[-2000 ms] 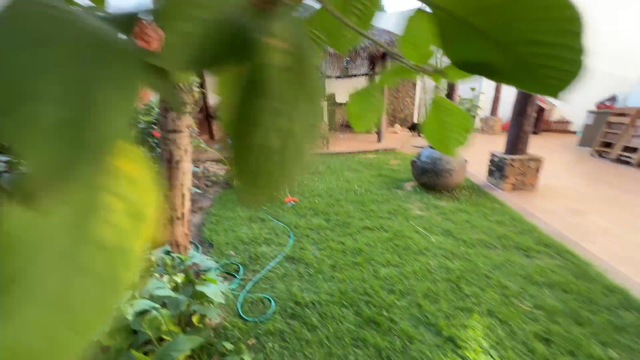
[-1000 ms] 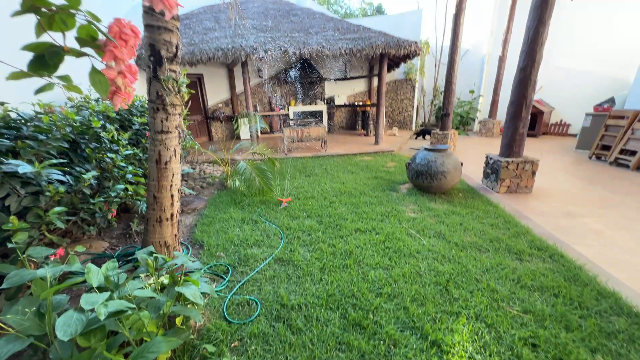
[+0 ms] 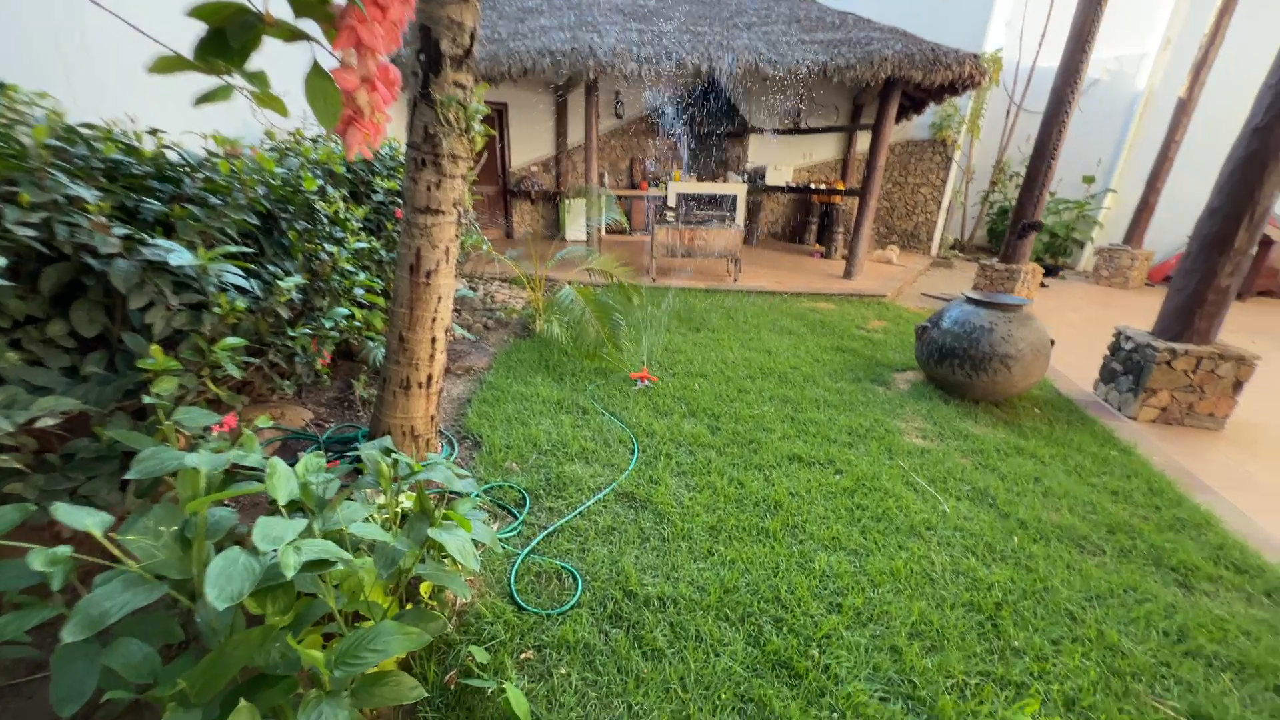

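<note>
Neither my left hand nor my right hand shows in the head view. On the lawn (image 3: 800, 520) ahead, an orange lawn sprinkler (image 3: 644, 378) throws thin jets of water upward. A green garden hose (image 3: 600, 492) lies in loops over the grass, from near the sprinkler back to the tree trunk (image 3: 412, 260) at the left, where more of it is coiled. A large round dark pot (image 3: 983, 345) rests on the grass at the right.
Leafy plants (image 3: 330, 570) and a hedge (image 3: 200, 270) line the left side. Wooden posts on stone bases (image 3: 1175, 378) rise along the paved terrace (image 3: 1240, 480) at the right. Behind the lawn is a thatched shelter (image 3: 720, 45) with a metal grill cart (image 3: 697, 240).
Two seconds ago large blurred leaves covered the left and top of the view; they are out of it now. The view has moved so that the thatched shelter and hedge show.
</note>
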